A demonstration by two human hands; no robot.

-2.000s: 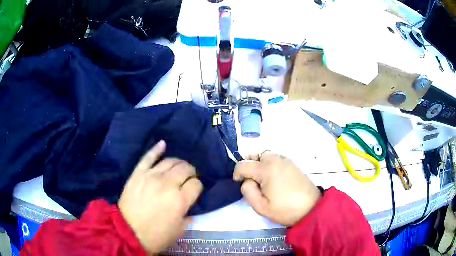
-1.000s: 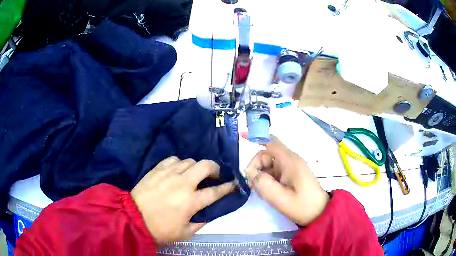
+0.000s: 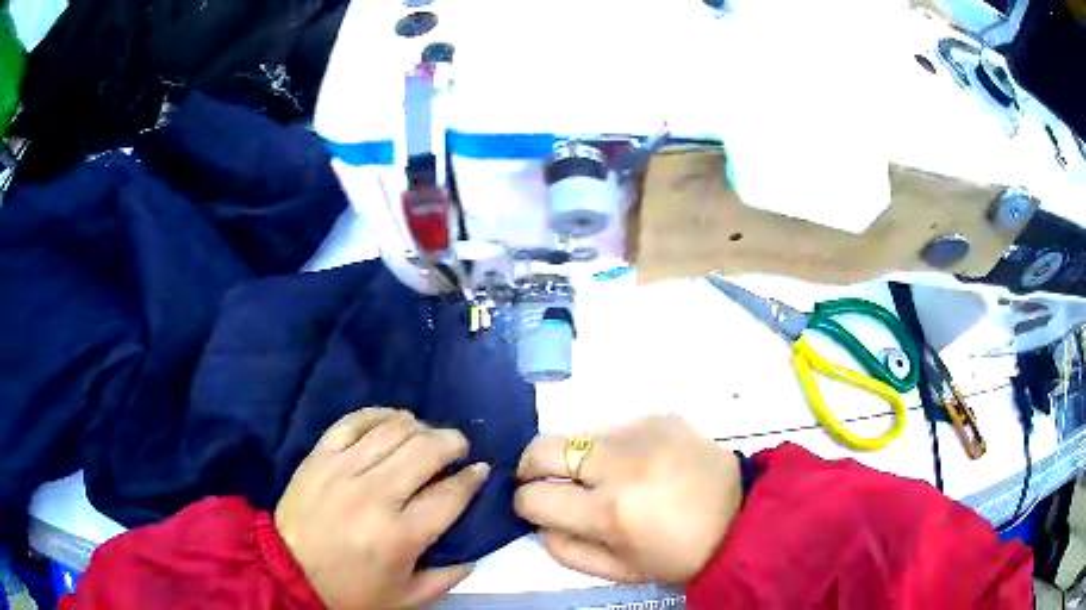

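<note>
Dark navy cloth (image 3: 322, 346) spreads from the left to under the needle area of the white sewing machine (image 3: 500, 72). The presser foot (image 3: 479, 316) is at the cloth's upper right part. A grey-blue cylinder (image 3: 547, 346) sits just right of the foot. My left hand (image 3: 379, 506) lies on the cloth near the table's front, fingers curled, its fingertips partly hidden. My right hand (image 3: 631, 495), with a gold ring, holds the cloth's right edge between bent fingers; its thumb is mostly hidden.
Scissors with green and yellow handles (image 3: 852, 375) lie right of the machine head. Orange-handled snips (image 3: 956, 411) lie beside them, with dark cords nearby. A tan strip (image 3: 762, 226) covers part of the machine arm. A blacker cloth pile (image 3: 179, 60) is behind at the left.
The view has shifted, so the machine head shows larger and further left. My right hand has turned flatter, back upward, at the cloth's edge. My left hand's fingers have drawn back and curled.
</note>
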